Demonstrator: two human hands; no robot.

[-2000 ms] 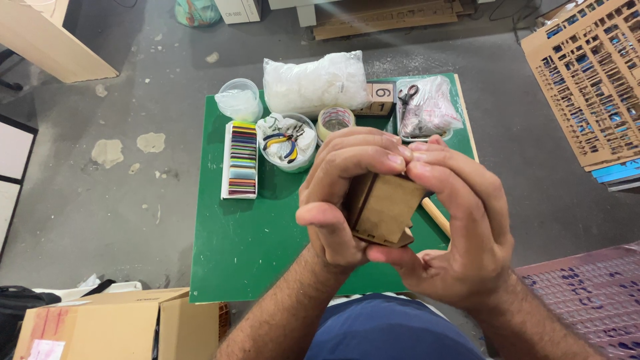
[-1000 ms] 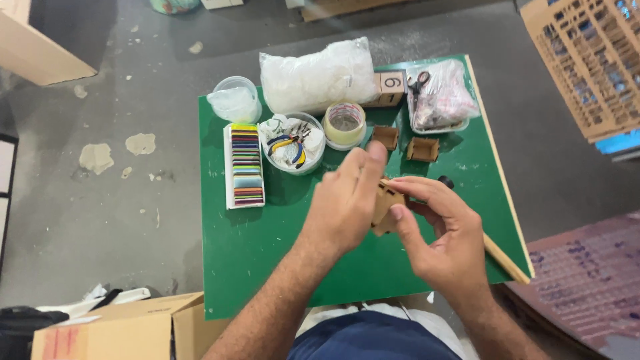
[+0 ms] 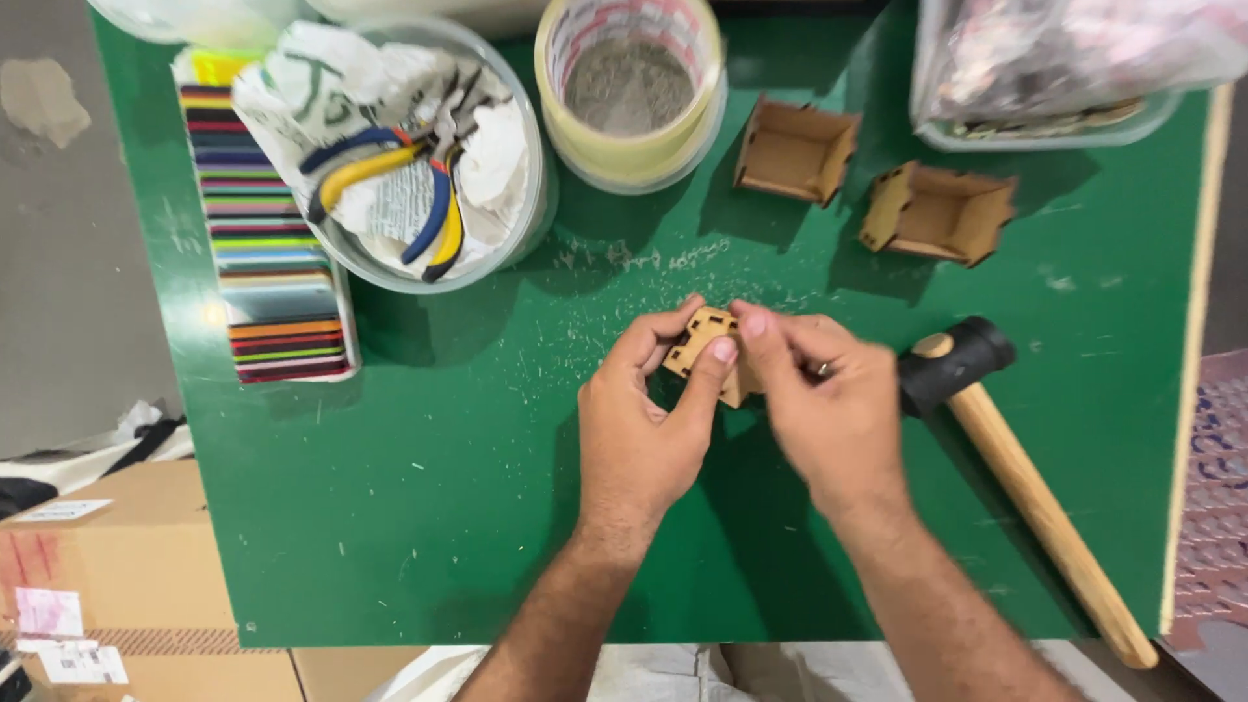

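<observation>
Over the middle of the green table, my left hand grips a small slotted wooden piece, apparently laser-cut, with its thumb on the face. My right hand pinches the upper right side of that piece; its fingertips hide that edge. Two small open wooden boxes stand behind my hands, one nearer the tape roll and one farther right. Just right of my right hand lies a black-headed rubber mallet with a wooden handle.
A round tub holds paper and pliers with blue and yellow handles. Left of it is a tray of coloured strips. A tape roll and a bagged container stand at the back. A cardboard box is beyond the left edge.
My hands have lowered from the raised wooden box of two seconds ago and now hold a small slotted piece. The mallet head has come into sight. The view has moved closer to the table.
</observation>
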